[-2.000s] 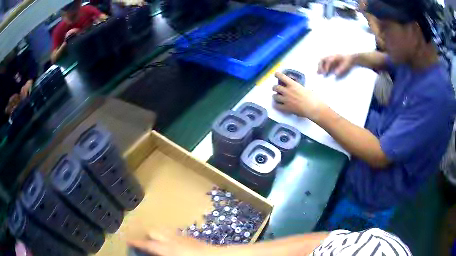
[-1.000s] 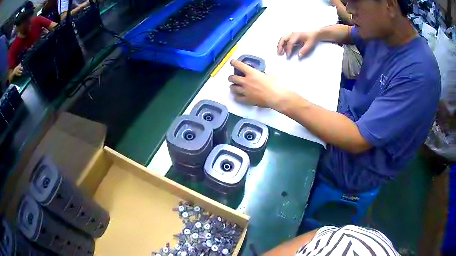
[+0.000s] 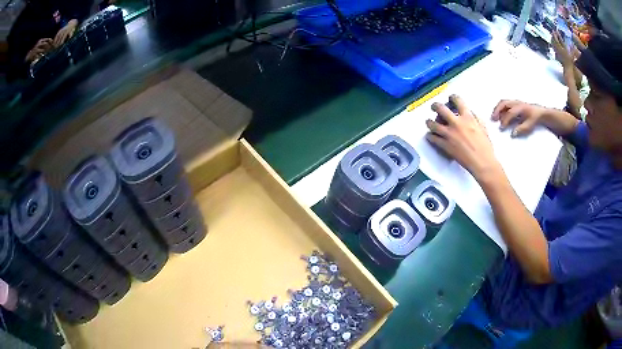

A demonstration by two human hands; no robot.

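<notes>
Small inserts with pale round discs lie in a heap at the tray's near right corner. One or two more lie apart at the bottom edge. The cardboard tray holds several ribbed towers of dark grey housings at its left side. A sliver of a hand, seemingly my right hand, shows at the bottom edge beside the loose inserts; the rest is cut off, so its grip is hidden. My left hand is out of the picture.
Short stacks of the neighbour's housings stand right of the tray. A person in a blue shirt works with both hands over a white sheet. A blue bin and cables lie beyond. A pink thing shows at the left edge.
The view has swung left, bringing the housing towers further into the picture. The striped sleeve has left the view, and a sliver of hand shows at the bottom. The neighbour's hand covers its piece more.
</notes>
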